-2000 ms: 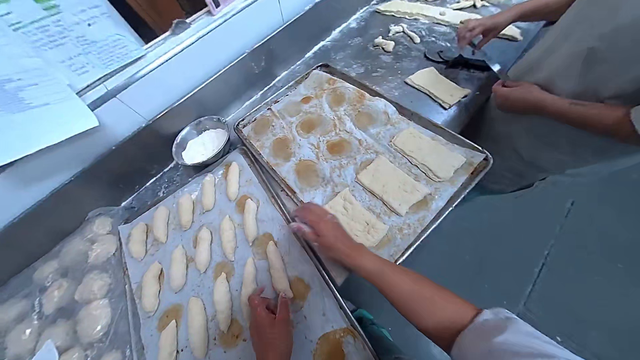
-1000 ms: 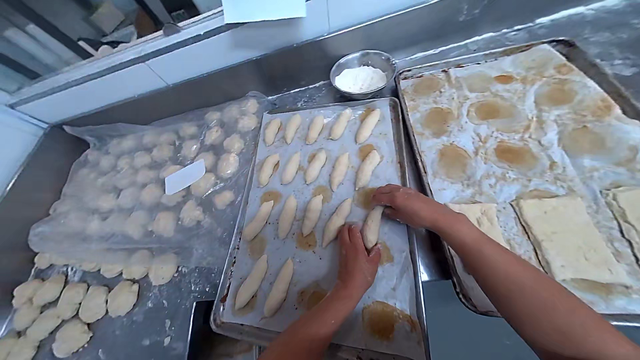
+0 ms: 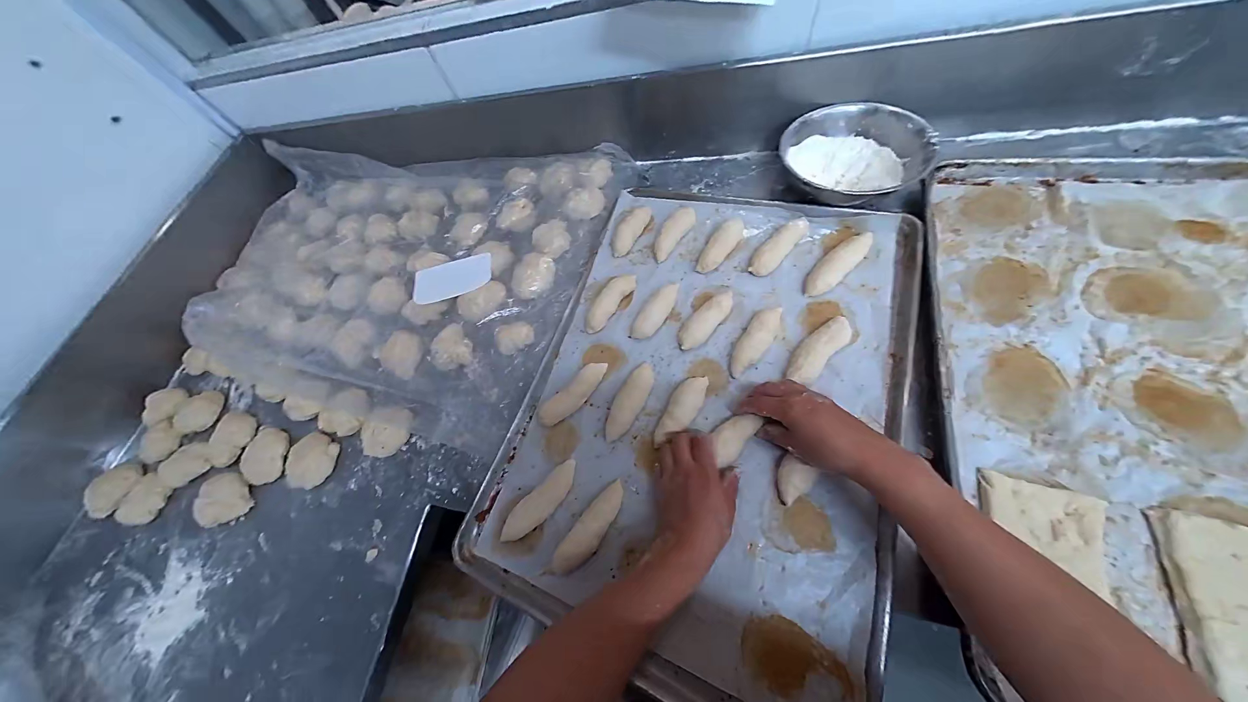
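Observation:
Rows of spindle-shaped dough pieces (image 3: 705,321) lie on a paper-lined metal baking tray (image 3: 905,292). My left hand (image 3: 696,487) is over the tray with its fingertips at the lower-left end of one dough piece (image 3: 734,439). The fingers of my right hand (image 3: 801,419) touch that piece's upper-right end, so both hands hold it between them. Another shaped piece (image 3: 795,478) lies just below my right hand, partly hidden by it. My fingertips are partly hidden behind the hands.
Dough rounds (image 3: 222,499) lie on the floured steel counter (image 3: 283,604) at left, beside many under clear plastic sheeting (image 3: 292,253). A metal bowl of flour (image 3: 858,161) stands behind the tray. At right, a second stained-paper tray (image 3: 1102,174) bears flat dough rectangles (image 3: 1048,531).
The view has swung left, and the co-worker seen two seconds ago is out of frame. Both hands remain at the tray's right part, where a dough piece now lies below my right hand.

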